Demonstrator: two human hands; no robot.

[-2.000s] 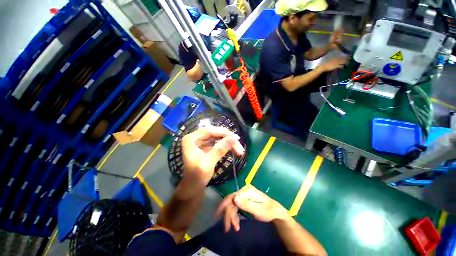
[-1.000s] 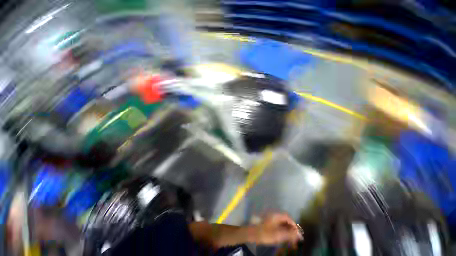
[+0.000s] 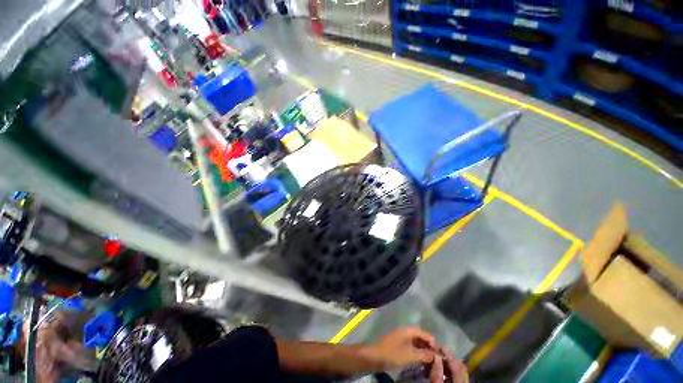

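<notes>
My left hand (image 3: 408, 348) is at the bottom centre, on a bare forearm with a dark sleeve coming from the lower left. My right hand (image 3: 447, 368) is beside it and cut off by the bottom edge. The fingertips of both hands are bent and close together, touching or nearly so. The hands are small and blurred, and I cannot make out a wire or other thing between them. A large black openwork reel (image 3: 348, 239) with white labels stands beyond my hands.
A blue platform cart (image 3: 434, 135) stands past the reel. An open cardboard carton (image 3: 636, 299) and a green bench corner (image 3: 565, 355) are at the right. Another black reel (image 3: 157, 348) is lower left. A grey bar (image 3: 187, 258) crosses the left. Blue racks (image 3: 479, 34) line the back.
The view has turned away from the green bench to the aisle, cart and reels. Both hands are now low in the picture with fingertips together; the thin wire seen between them earlier does not show.
</notes>
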